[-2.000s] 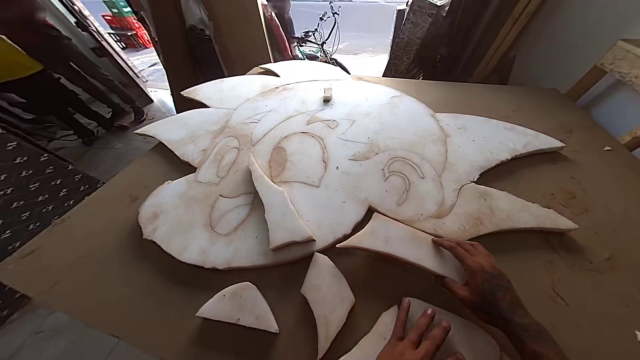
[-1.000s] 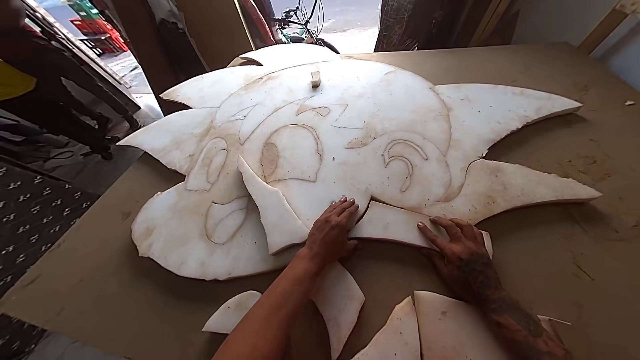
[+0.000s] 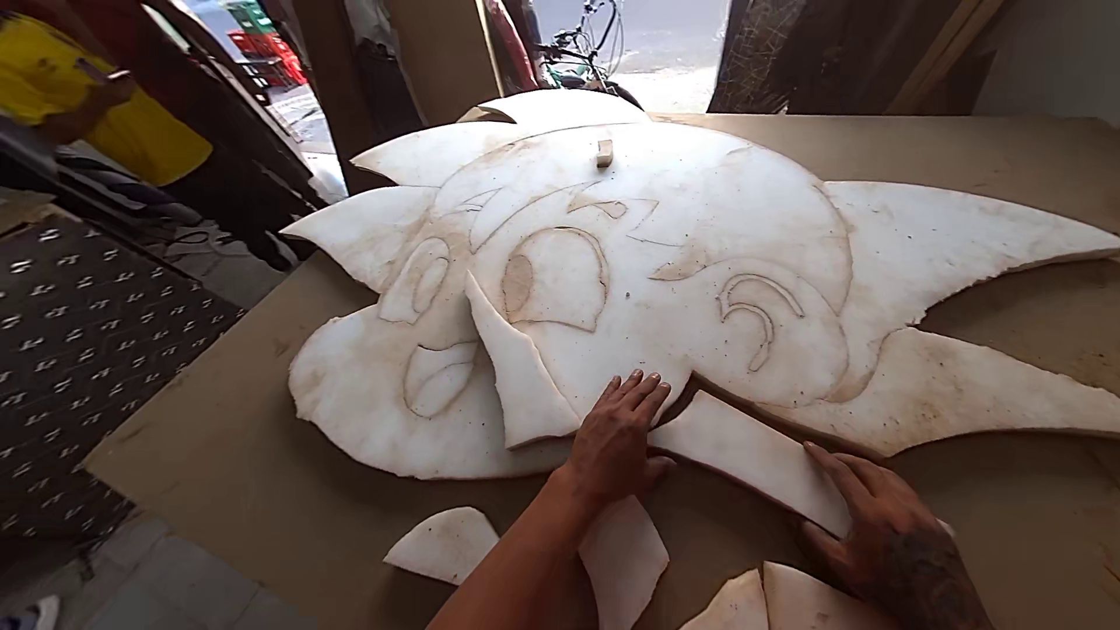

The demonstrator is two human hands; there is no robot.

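A large cut-out of white foam, shaped like a cartoon head with spiky hair, lies on a brown board-topped table. My left hand rests flat at its lower edge, with the thumb by the left end of a long foam strip. My right hand grips that strip at its right end, fingers on top, thumb at the near edge. A curved pointed foam piece lies over the face, left of my left hand. A small beige block sits on the forehead.
Loose foam pieces lie near me: a rounded triangle, a pointed piece partly under my left forearm, and more by my right wrist. The brown tabletop ends at left. A person in yellow stands beyond; a bicycle is behind.
My left hand, on a lower foam piece two seconds ago, is now at the head's lower edge. The strip's right end now slants nearer to me than one second ago, my right hand still on it.
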